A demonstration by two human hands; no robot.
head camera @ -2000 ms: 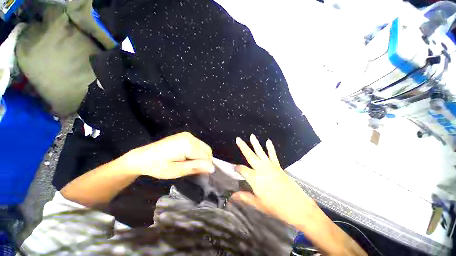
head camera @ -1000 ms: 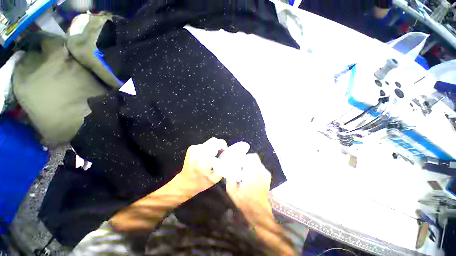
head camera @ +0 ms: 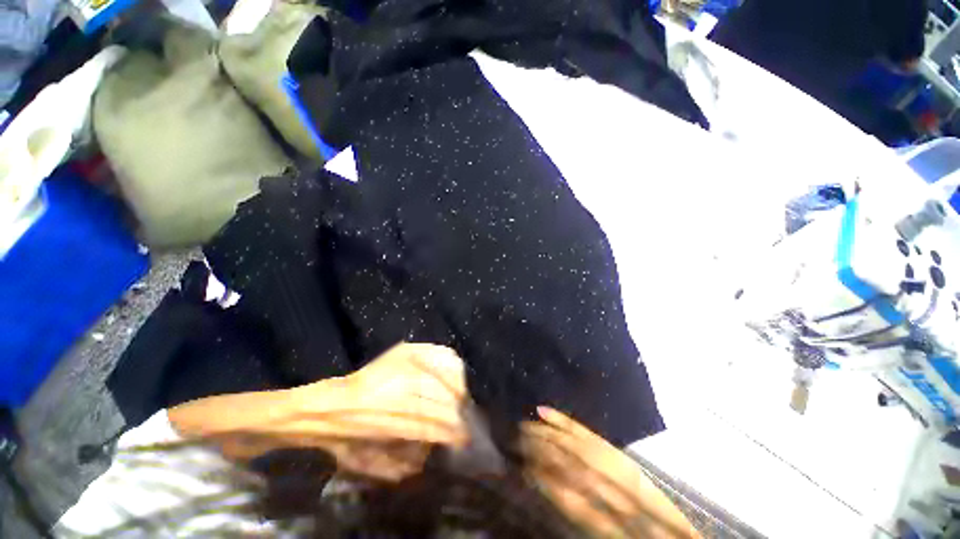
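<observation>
The black speckled fabric [head camera: 474, 200] spreads over the left part of the table and hangs down towards the lap. My left hand [head camera: 416, 395] is low in the middle of the view at the fabric's near end. Its fingers are bent down and blurred, and what they hold cannot be told. My right hand [head camera: 558, 442] is just to the right, its fingers mostly hidden in dark cloth and shadow. A white triangular ticket [head camera: 343, 163] lies on the black cloth. The white sewing machine head [head camera: 884, 263] with a blue stripe stands at the right, away from both hands.
The white table [head camera: 695, 316] lies between the fabric and the machine. More black cloth [head camera: 568, 37] lies at the far side. Beige stuffed sacks [head camera: 179, 137] and a blue bin [head camera: 63, 284] are at the left. A small tan piece [head camera: 800, 396] is near the needle area.
Both hands came together at the fabric's near end, then moved lower and slightly apart. The camera view has shifted. The fabric's near corner now lies lower in the view.
</observation>
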